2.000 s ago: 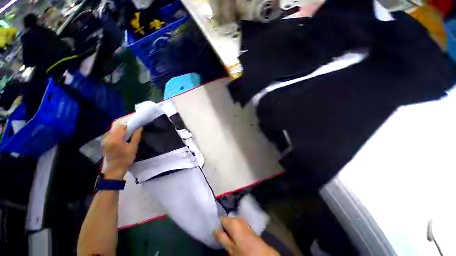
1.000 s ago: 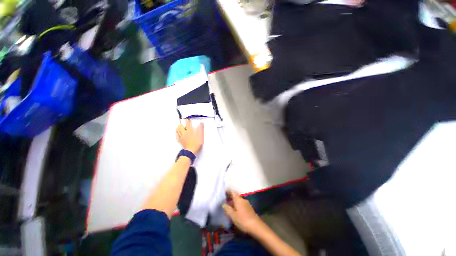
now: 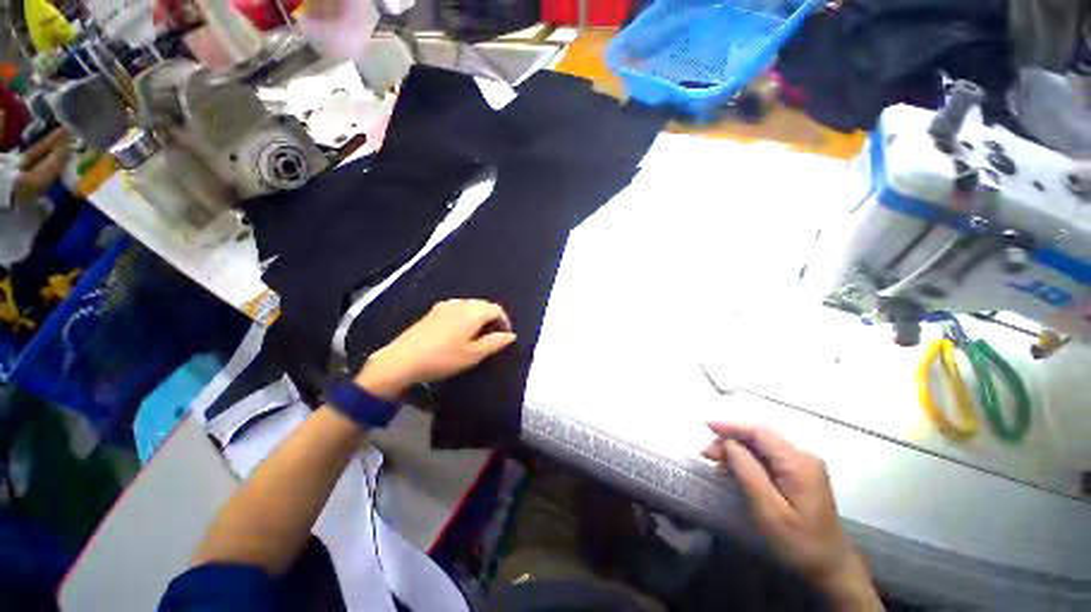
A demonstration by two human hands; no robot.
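Large black trouser panels (image 3: pixel 514 203) lie on the table left of the sewing machine, with a curved white gap between them. My left hand (image 3: pixel 445 340) rests on the lower panel, fingers bent; whether it grips the cloth's edge I cannot tell. My right hand (image 3: pixel 778 484) is over the table's front edge, thumb and fingers near each other, with no cloth visible in it. A white pocket piece with black parts (image 3: pixel 266 440) lies on the side board, partly hidden by my left forearm, its strips hanging over the board's edge.
The white sewing machine (image 3: pixel 957 221) stands at right. Yellow and green handled snips (image 3: pixel 975 389) lie below its head. A blue plastic basket (image 3: pixel 706 54) is behind the table. A second machine (image 3: pixel 227 138) stands at left. The side board (image 3: pixel 132 526) has a red edge. Another person's hand (image 3: pixel 46 161) shows at far left.
The view has swung right to the sewing machine. My left hand has left the pocket piece on the side board and is now on the black panels. My right hand has moved over the table edge.
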